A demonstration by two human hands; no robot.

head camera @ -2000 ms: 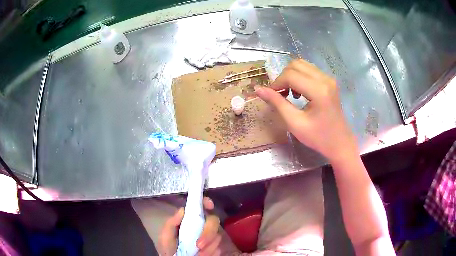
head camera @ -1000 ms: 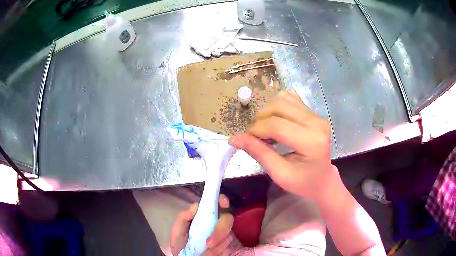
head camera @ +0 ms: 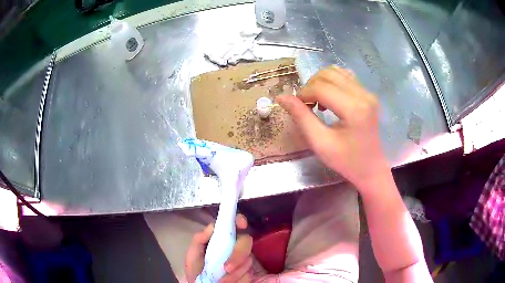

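Observation:
My left hand (head camera: 239, 255) is closed around the shaft of a pale foot-shaped plastic part (head camera: 232, 166) above my lap. Its foot end is up over the bench's front edge, with light-blue toe-like marks pointing left and a purple-blue patch beneath. My right hand (head camera: 338, 119) holds a thin applicator stick (head camera: 305, 104) in its fingertips, above the right side of the brown cardboard (head camera: 216, 105). The stick's tip is at the small white cup (head camera: 264, 106) on the cardboard; whether it is inside is hard to tell.
Spare thin sticks (head camera: 268, 73) lie at the cardboard's far edge. Behind are a crumpled white rag (head camera: 232, 52), a thin rod (head camera: 290, 46) and two translucent bottles (head camera: 126, 41) (head camera: 271, 14). Metal dividers (head camera: 423, 66) flank the bench. A checked sleeve (head camera: 491, 207) shows at far right.
One second ago my right hand held the stick against the foot end; it has moved up and right to the cup. My left hand still holds the part.

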